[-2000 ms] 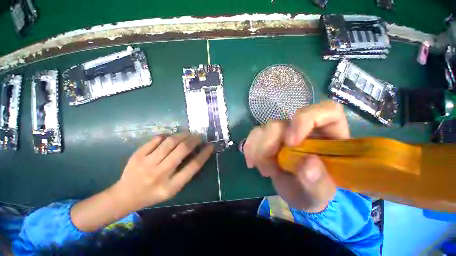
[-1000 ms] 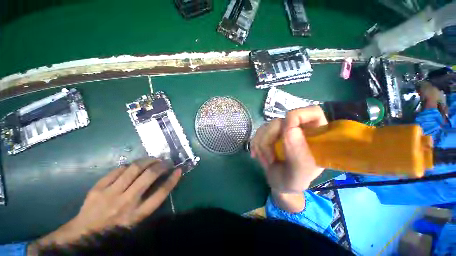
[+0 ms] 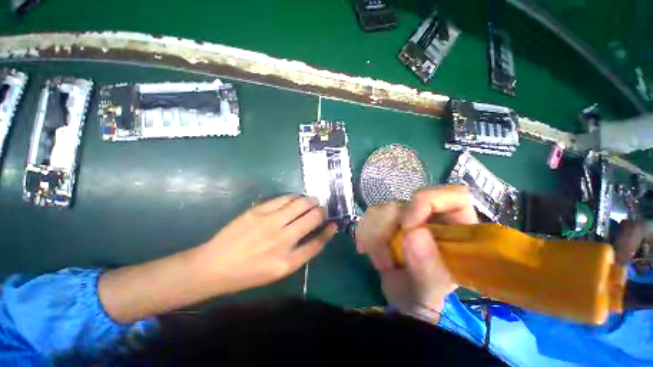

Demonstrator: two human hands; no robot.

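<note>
A phone mid-frame assembly [image 3: 328, 172], silver-white with black strips, lies upright on the dark green bench. My left hand [image 3: 276, 240] rests flat with its fingertips on the phone's lower end, gripping nothing that I can see. My right hand [image 3: 419, 247] holds the orange electric screwdriver [image 3: 523, 265]; its tip is near the phone's lower right corner, and whether it touches a screw cannot be told. The round perforated screw dish [image 3: 392, 174] is just right of the phone, its lower part hidden by my right hand.
Waiting phone units [image 3: 168, 111] lie to the left. Stacked phone units [image 3: 483, 127] and a single tilted unit [image 3: 487, 183] are at right. More units [image 3: 429, 46] lie on the belt beyond the chipped edge strip [image 3: 286, 69]. A small pink object [image 3: 555, 155] is near the white post.
The view has swung left, then back right and tilted. The screwdriver tip has come closer to the phone's lower right corner. My left hand stays at the phone's lower end.
</note>
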